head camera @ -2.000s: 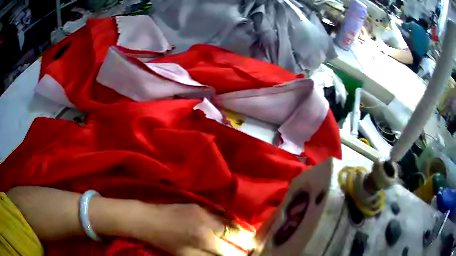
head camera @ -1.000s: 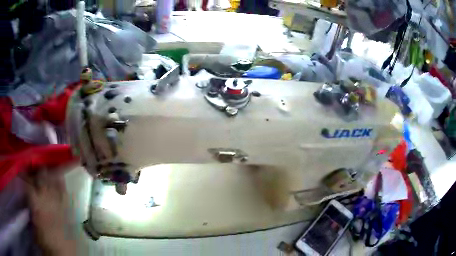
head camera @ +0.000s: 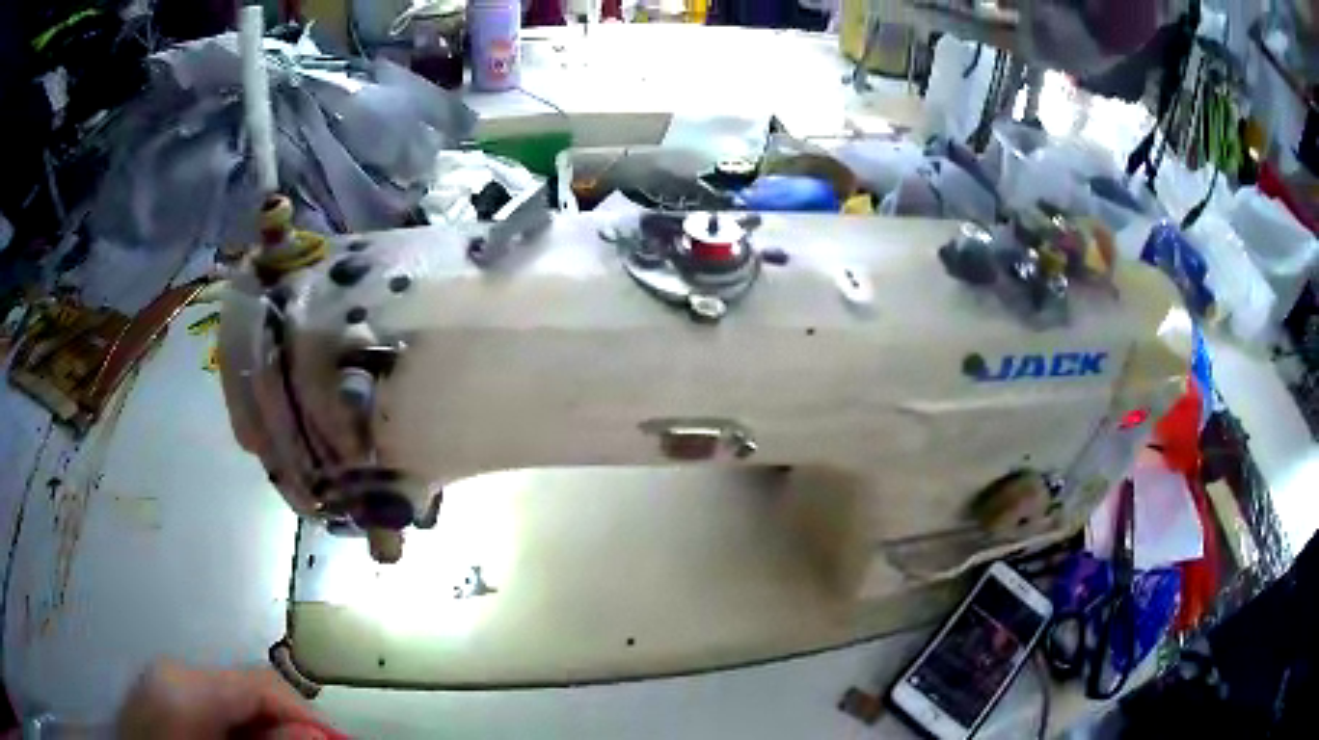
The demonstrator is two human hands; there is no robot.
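A cream JACK sewing machine (head camera: 579, 347) stands across the middle of the view, its needle end (head camera: 383, 535) at the left by a bright lamp glow. Nothing lies under the needle on the machine bed (head camera: 651, 622). My left hand (head camera: 217, 704) is at the bottom left edge, blurred and cut off, with fingers curled. A sliver of red fabric (head camera: 316, 732) shows beside its fingers; the grip is hidden. My right hand is out of view.
A smartphone (head camera: 972, 651) and black-handled scissors (head camera: 1111, 622) lie right of the bed. A grey fabric heap (head camera: 275, 145) and a parts tray (head camera: 579, 171) are behind the machine. A brown tape patch (head camera: 73, 362) is at the table's far left.
The red fabric has left the table at the left; only a sliver shows at the bottom. My left hand has moved down. The view has swung right since the oldest frame.
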